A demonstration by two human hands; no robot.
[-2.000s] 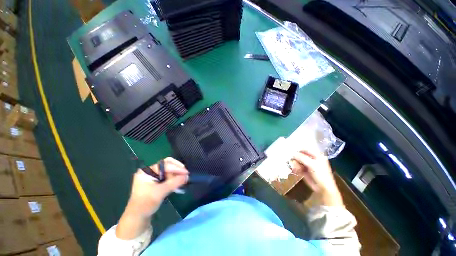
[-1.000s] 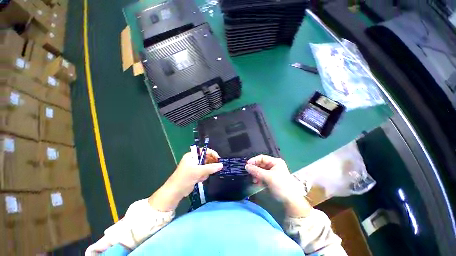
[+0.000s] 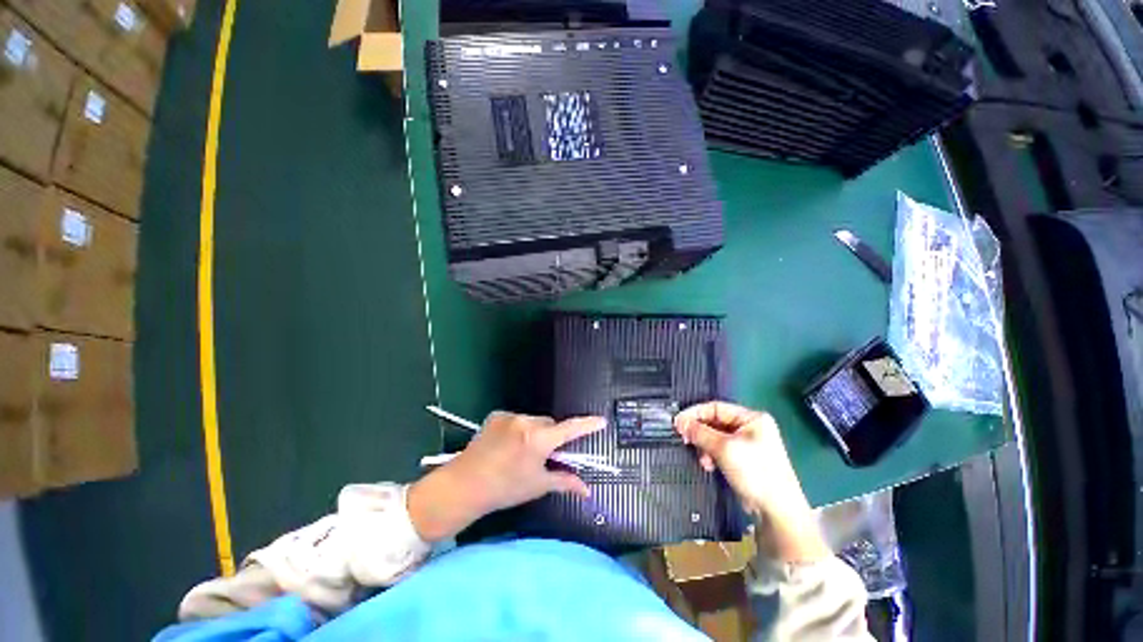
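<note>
A ribbed black rear cover [image 3: 577, 364] lies flat on the green table in front of me. A black rating label [image 3: 647, 421] with fine white print lies at its central area. My right hand [image 3: 725, 439] pinches the label's right edge between thumb and fingers. My left hand [image 3: 533, 457] has its index finger stretched to the label's left side. It holds slim white sticks [image 3: 577, 463] that poke out on both sides of the hand; what they are is hard to tell.
Stacked covers [image 3: 564, 188] stand beyond the work, the top one labelled; another pile [image 3: 815, 88] is at the far right. An open black label tray [image 3: 865, 404], a crinkled plastic bag [image 3: 949, 307] and a dark knife-like tool [image 3: 865, 255] lie right. Cartons stand left.
The label has come down from between my raised hands onto the cover's centre. The left hand's index finger has stretched out. My view has shifted, so the table appears turned.
</note>
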